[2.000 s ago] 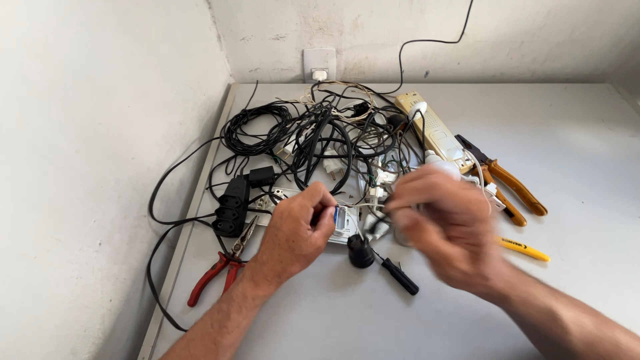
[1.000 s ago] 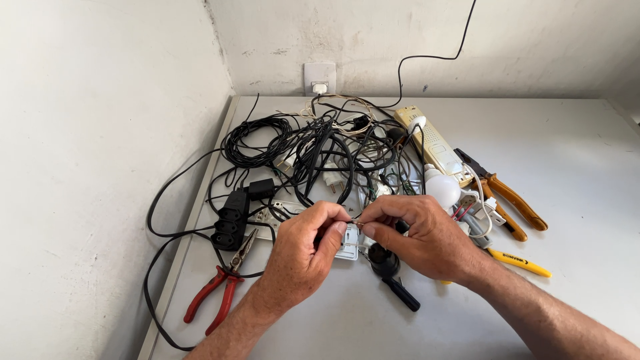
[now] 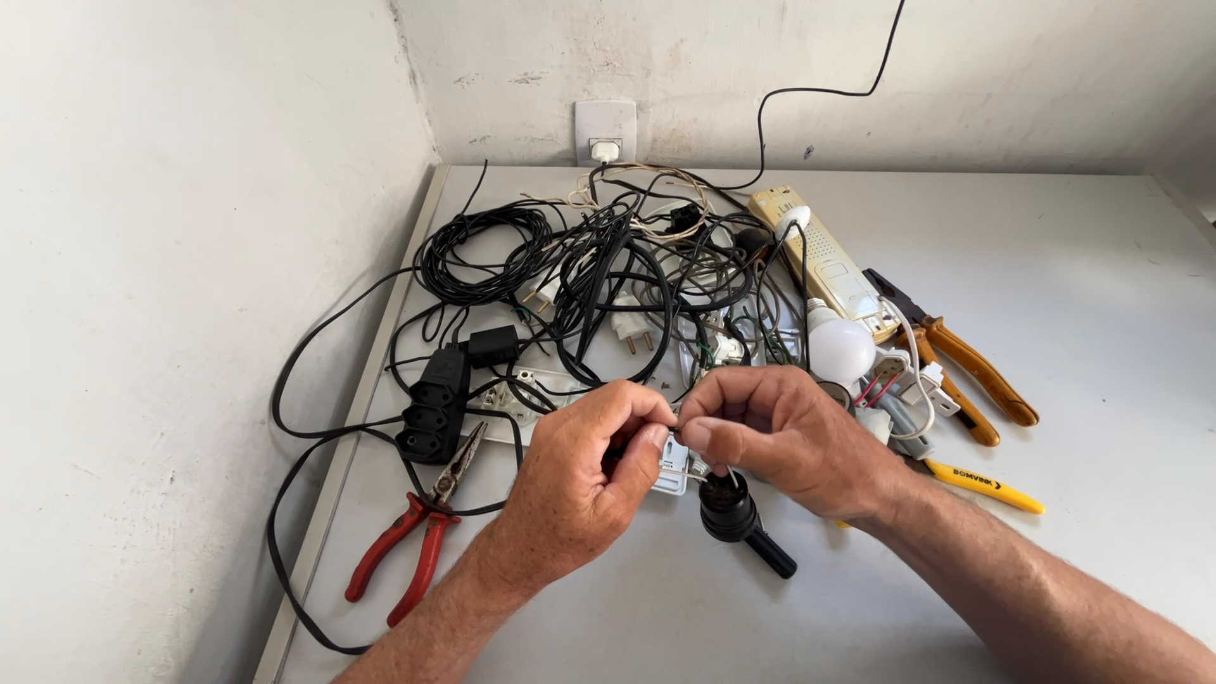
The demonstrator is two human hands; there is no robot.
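Observation:
My left hand (image 3: 598, 465) and my right hand (image 3: 784, 442) meet fingertip to fingertip above the table, pinching a thin dark wire end (image 3: 676, 427) between them. Most of the wire is hidden by the fingers. Just below my right hand a black lamp socket (image 3: 727, 508) lies on the table, with pale wire at its open end. A black handle (image 3: 771, 554) sticks out beside it; what it belongs to is hidden. Behind my fingers a white plastic electrical part (image 3: 673, 467) is partly covered.
Tangled black cables (image 3: 608, 275), a black multi-socket (image 3: 435, 408) and red-handled pliers (image 3: 418, 537) lie left and behind. At right are a white bulb (image 3: 841, 350), a cream power strip (image 3: 826, 266), orange-handled pliers (image 3: 978, 370) and a yellow handle (image 3: 988, 486). A plug sits in the wall outlet (image 3: 605, 123).
Two seconds ago my right hand was blurred and apart from my left, farther right. It has come in to meet my left hand, and both have stayed together since the one-second-old frame.

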